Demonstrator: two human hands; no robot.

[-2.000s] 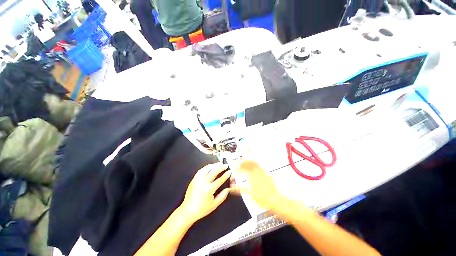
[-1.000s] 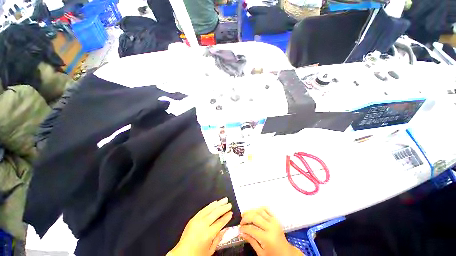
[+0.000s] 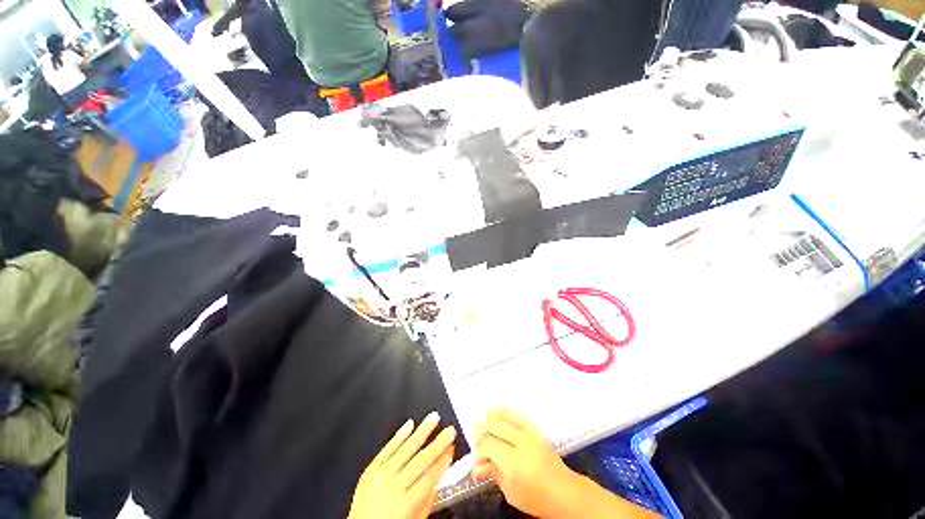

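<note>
A large black fabric panel (image 3: 304, 395) covers the left of the white table, its right edge running up to the needle area (image 3: 414, 312) of the sewing machine. A short white strip (image 3: 200, 322) shows on the cloth. My left hand (image 3: 408, 471) lies flat on the panel near the table's front edge, fingers a little apart. My right hand (image 3: 515, 461) is beside it, fingers bent at the panel's right edge and pinching it. A small white bit of the edge shows between the hands. Fingertips of the right hand are partly hidden.
Red-handled scissors (image 3: 588, 329) lie right of the needle. Black strips (image 3: 543, 229) drape over the machine head, left of the control panel (image 3: 722, 176). A blue crate (image 3: 659, 456) is below the table's front edge. Olive cloth (image 3: 46, 314) is piled at left. A person in green (image 3: 335, 41) is behind.
From two seconds ago, both hands moved from the needle down to the panel's near edge. Since one second ago they stay there, while the camera view has shifted and tilted.
</note>
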